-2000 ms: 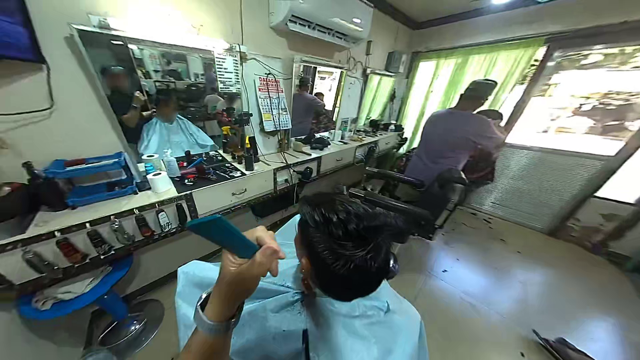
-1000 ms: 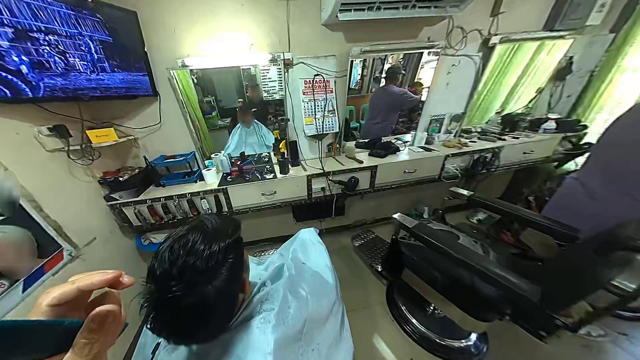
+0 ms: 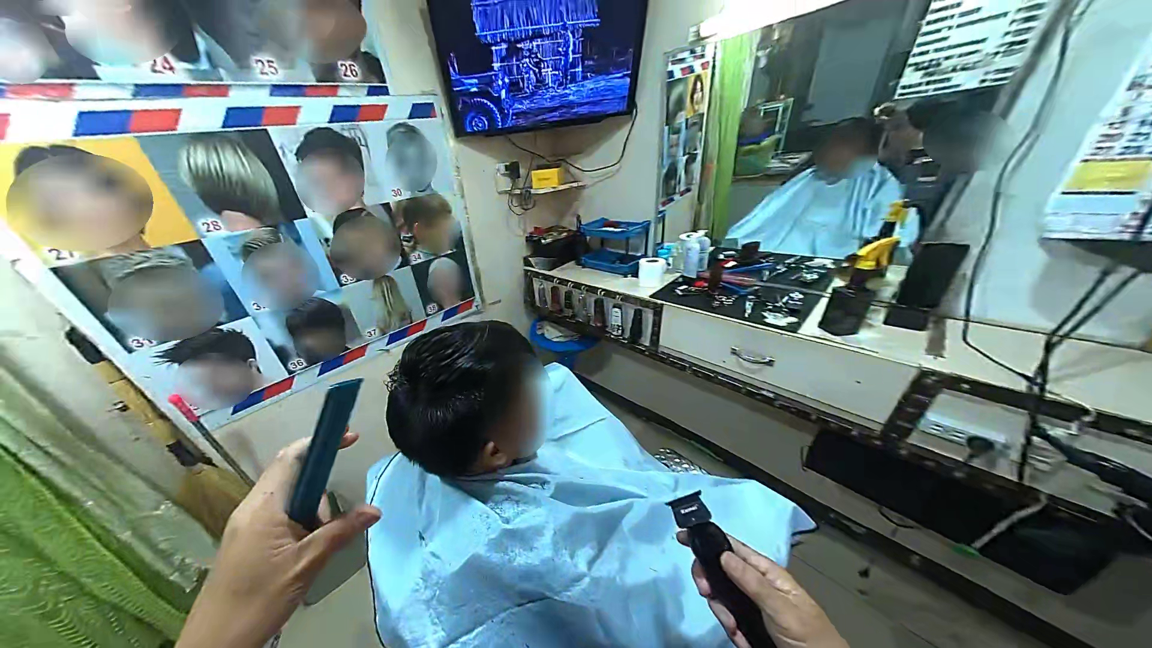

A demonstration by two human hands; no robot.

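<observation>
My left hand (image 3: 279, 531) holds a dark teal comb (image 3: 326, 450) upright between thumb and fingers, to the left of a seated person's head. My right hand (image 3: 765, 598) grips a black cordless hair trimmer (image 3: 715, 558), its metal blade head tilted up and to the left, over the lower right part of the cape. The person's dark, short hair (image 3: 459, 396) shows from the side and behind. A light blue barber cape (image 3: 576, 531) covers the shoulders and lap, with small hair clippings on it near the neck. Neither tool touches the hair.
A counter (image 3: 711, 315) along the wall holds combs and clips on a black mat, spray bottles (image 3: 693, 254), a paper roll (image 3: 652, 272) and blue trays (image 3: 615, 247). Above are a mirror (image 3: 810, 135) and a television (image 3: 544, 63). A haircut poster (image 3: 243, 234) hangs left; cables dangle at right.
The view has swung far left, bringing the haircut poster nearer the middle. My right hand with the trimmer has come into sight. My left hand still holds the comb, now more upright.
</observation>
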